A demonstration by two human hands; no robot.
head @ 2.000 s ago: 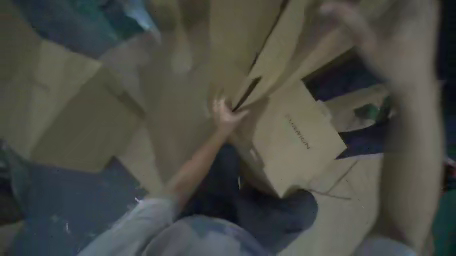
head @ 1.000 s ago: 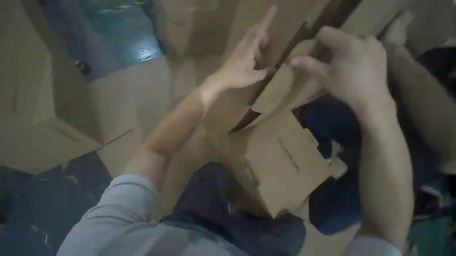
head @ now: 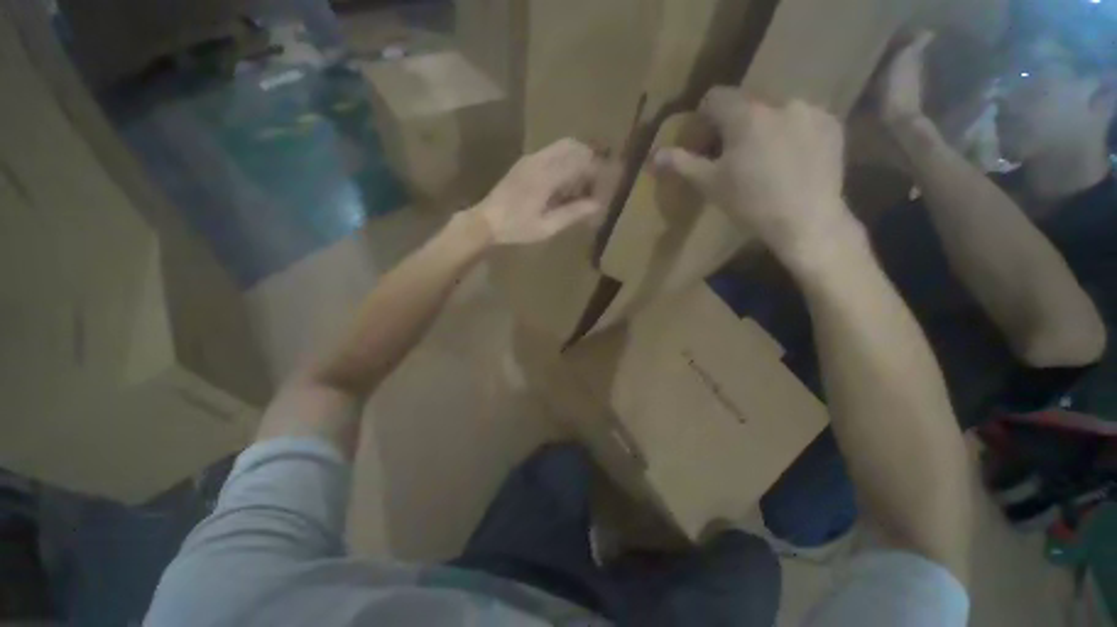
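Note:
A large brown shipping carton (head: 588,74) stands in front of me, with a dark gap between its flaps. Its lower end panel (head: 723,404) has small black print. My right hand (head: 753,159) pinches the edge of the carton flap (head: 639,227) right of the gap. My left hand (head: 545,196) is just left of the gap, its fingers curled and thumb towards the seam. Blur hides whether it holds anything.
Another person (head: 1017,270) is close on the right, one forearm raised beside the carton. Large brown cartons (head: 74,306) stand at the left. A smaller brown box (head: 441,123) is on the green floor (head: 306,159) at the back. A red item (head: 1053,423) lies at far right.
My left hand has come down and its fingers have curled. My right hand has shifted slightly left along the flap. The view has tilted up, showing more of the other person and the floor behind.

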